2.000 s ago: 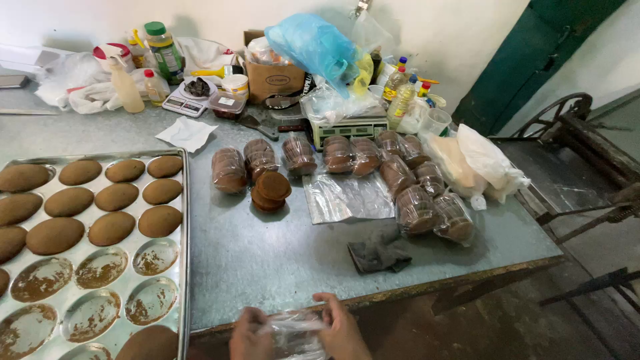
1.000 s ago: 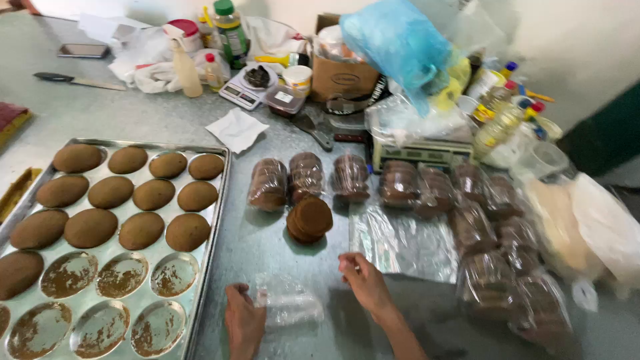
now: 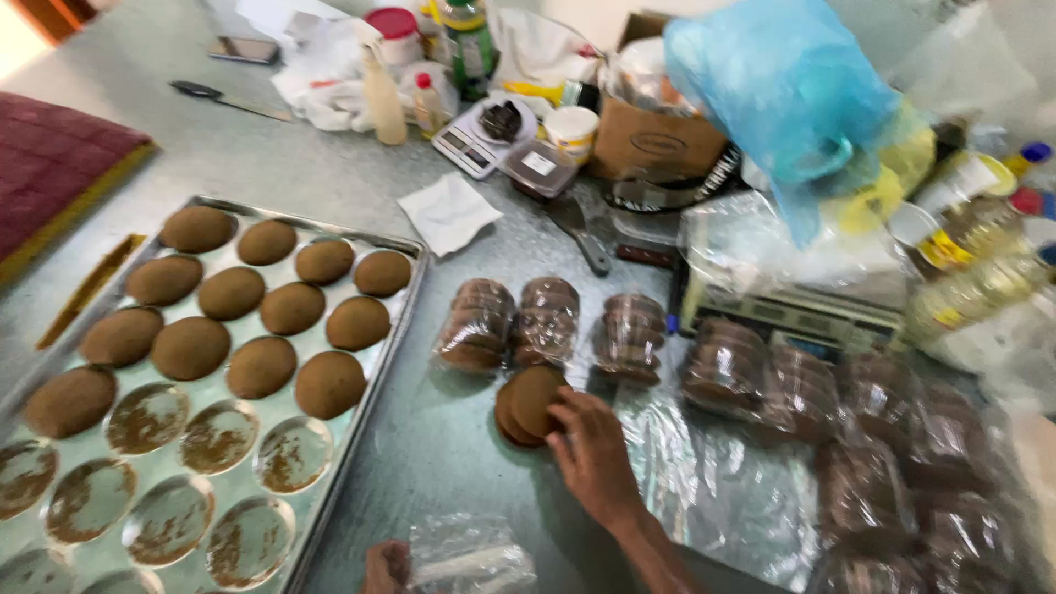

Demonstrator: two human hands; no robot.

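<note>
My right hand (image 3: 594,454) has its fingers on the right edge of a small stack of round brown cakes (image 3: 532,404) on the metal table. At the bottom, my left hand (image 3: 386,568) holds the left edge of a clear plastic bag (image 3: 470,557). Behind the stack stand several bagged rows of brown cakes (image 3: 549,318), and more packed bags (image 3: 870,495) lie at the right. Flat clear bags (image 3: 726,495) lie beside my right forearm. To the left, a metal baking tray (image 3: 396,330) has domed brown cakes (image 3: 191,348) in some cups; other cups hold only crumbs.
At the back stand a small kitchen scale (image 3: 462,148), a cardboard box (image 3: 652,136), a blue plastic bag (image 3: 784,99) and a larger scale (image 3: 792,318) under plastic. A spatula (image 3: 582,235) and a white paper (image 3: 448,213) lie nearer. A knife (image 3: 227,101) lies at the upper left.
My right hand has moved from above the flat bags to the cake stack. Two seconds ago both hands were together on clear plastic at the table's front edge. The view has shifted left.
</note>
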